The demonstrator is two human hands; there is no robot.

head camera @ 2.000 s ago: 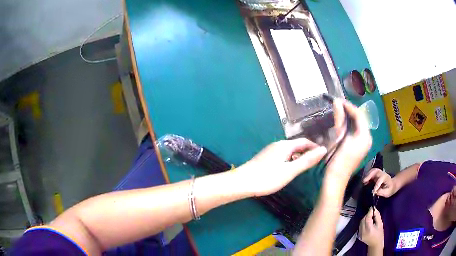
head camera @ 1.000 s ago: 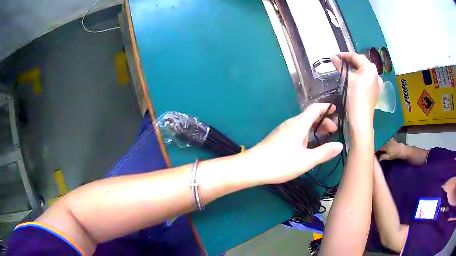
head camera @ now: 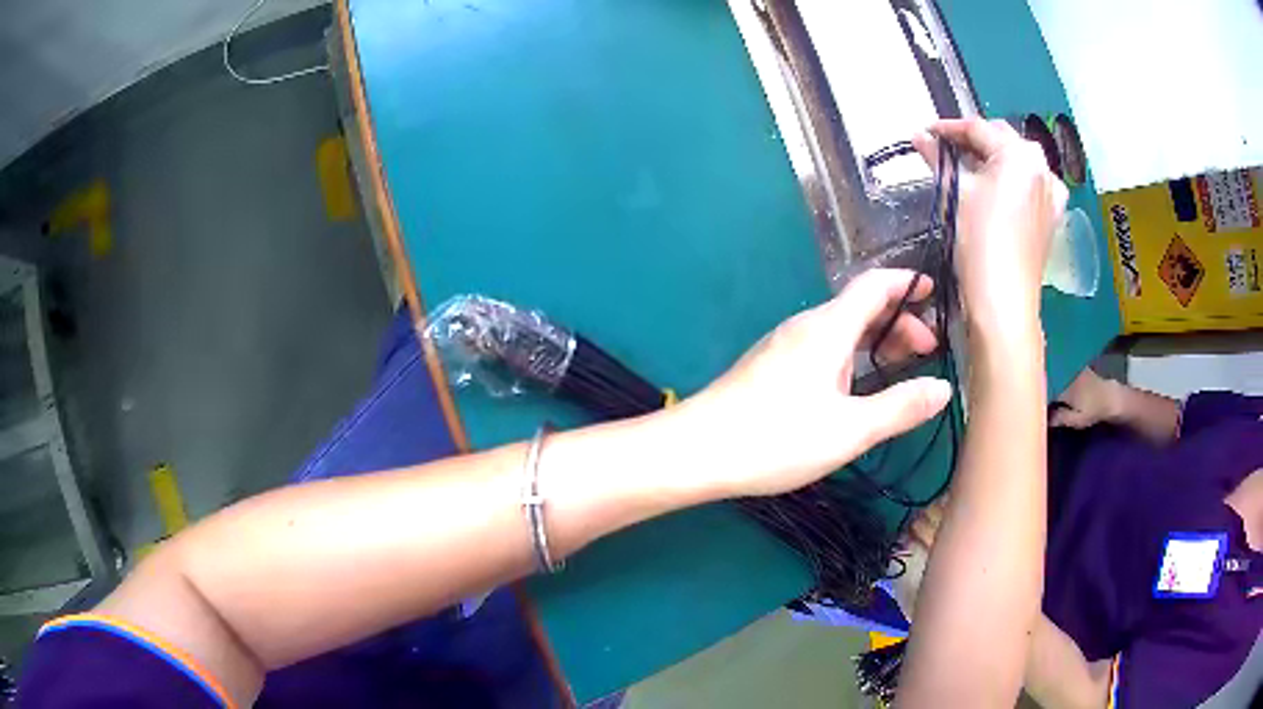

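Observation:
My right hand [head camera: 1004, 208] is shut on thin black cables [head camera: 949, 263], which hang from its fingertips over the near end of the solder pot [head camera: 817, 166]. My left hand [head camera: 831, 367] is just left of them, thumb apart, with one cable looping between its fingers. The cables' lower part curves down beside my right forearm. The pot's solder [head camera: 887, 90] is bright white. A thick black cable bundle [head camera: 610, 381] lies on the green table, its left end in clear plastic [head camera: 485, 339], with a yellowish tie [head camera: 670, 399]. My left forearm hides part of it.
A translucent cup [head camera: 1073, 256] and two small round reddish-brown tins [head camera: 1064, 146] stand right of the pot. A yellow cabinet [head camera: 1184, 256] is at the right. A person in a purple shirt [head camera: 1136, 499] sits at lower right. The table's edge [head camera: 395, 263] runs down the left.
My hands have drawn apart, with the black cables now spread between them. Over the last second they have barely moved. The coworker's hands have shifted and are now partly behind my right arm.

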